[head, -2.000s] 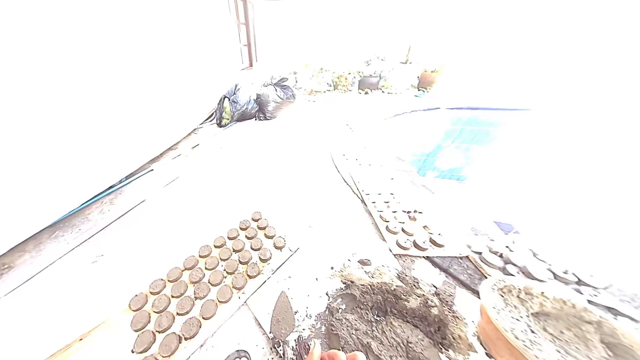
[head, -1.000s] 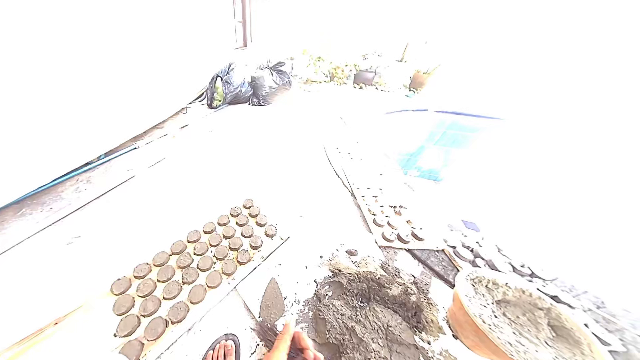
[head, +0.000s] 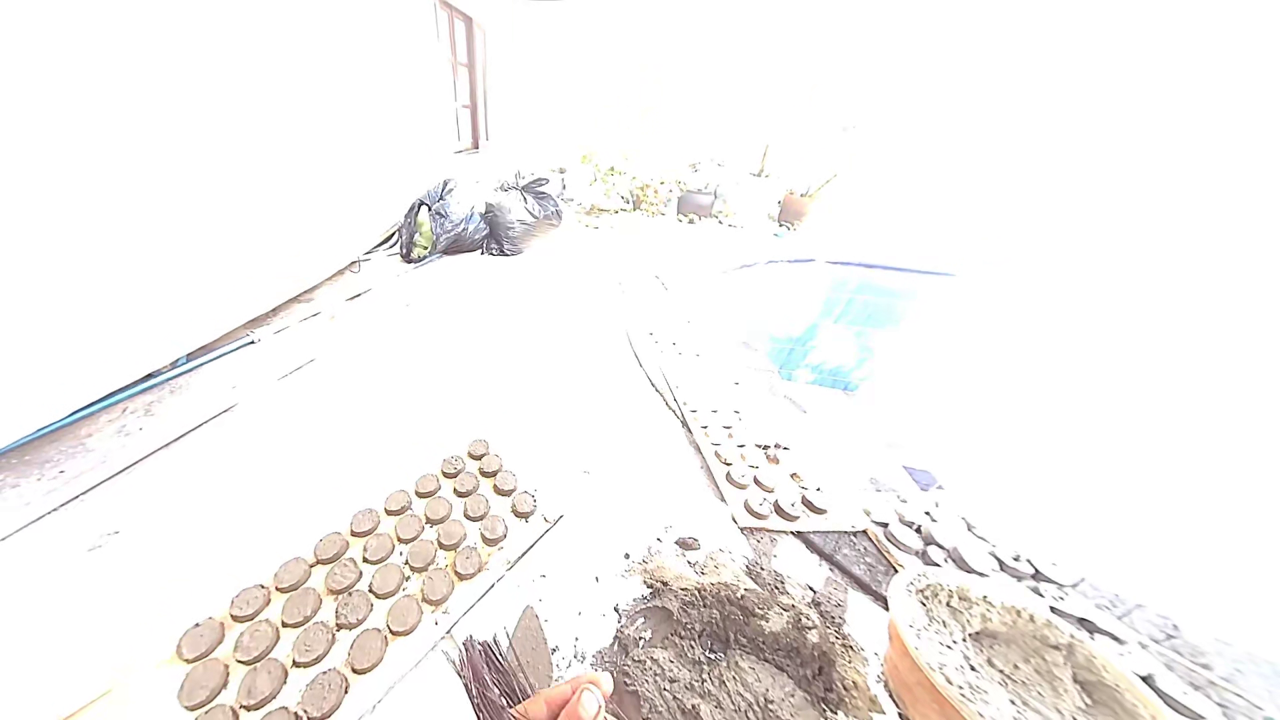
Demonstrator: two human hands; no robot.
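At the bottom edge, my left hand shows only a finger and thumb, pinched on a bundle of thin dark bristles that fans out up and to the left. A trowel blade, coated in grey, lies just behind the bristles. Right of the hand is a heap of wet grey-brown mortar or clay. To the left, rows of round grey-brown discs rest on a pale board. My right hand is out of view.
A tan basin of grey material stands at lower right. Beyond it are more discs on another board and several rounded pieces. Black plastic bags, pots and a blue sheet-like area are farther off. Glare hides much of the ground.
The dark bristle bundle now shows clearly beside my left hand. A sandalled foot seen at the bottom one second ago is out of view. The view has tilted up somewhat.
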